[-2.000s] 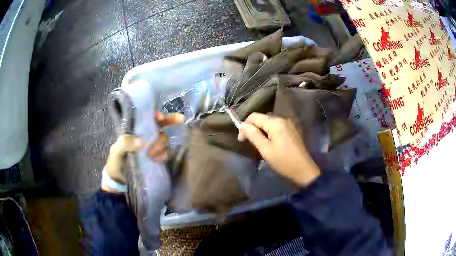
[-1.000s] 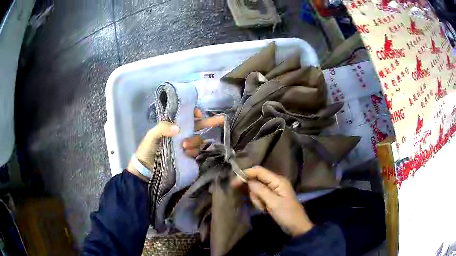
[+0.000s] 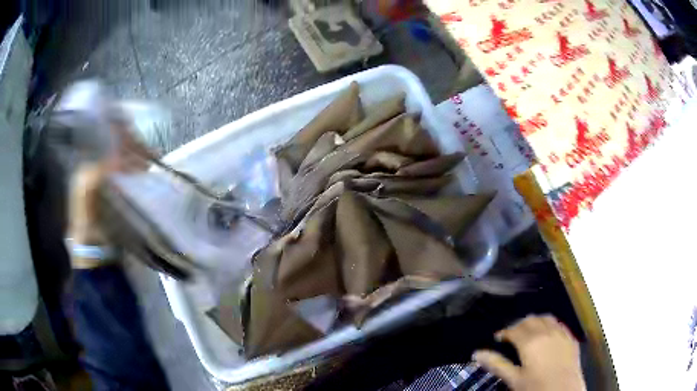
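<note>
My left hand (image 3: pixel 88 202) is blurred at the left, holding a blurred stack of pale-faced interlined pieces (image 3: pixel 122 114) beyond the white tub's left edge. A dark strip runs from near this hand towards the brown bundle. The bundle of brown cut pieces (image 3: pixel 367 237) lies fanned out in the white tub (image 3: pixel 222 126). My right hand (image 3: pixel 539 355) is at the lower right, near the table edge, fingers apart and with nothing visible in it. A blurred pale brown strip shows just above it, not touching it.
A cream board with red printing (image 3: pixel 565 84) and a white surface (image 3: pixel 642 282) lie at the right, with a wooden edge (image 3: pixel 554 237). A flat pale brown object (image 3: pixel 336 34) is on the dark floor behind the tub. Clear plastic (image 3: pixel 256 183) lies in the tub.
My left hand has moved left, carrying the interlined stack away from the bundle. My right hand has let go of the pale tie and moved right and down. The view has shifted.
</note>
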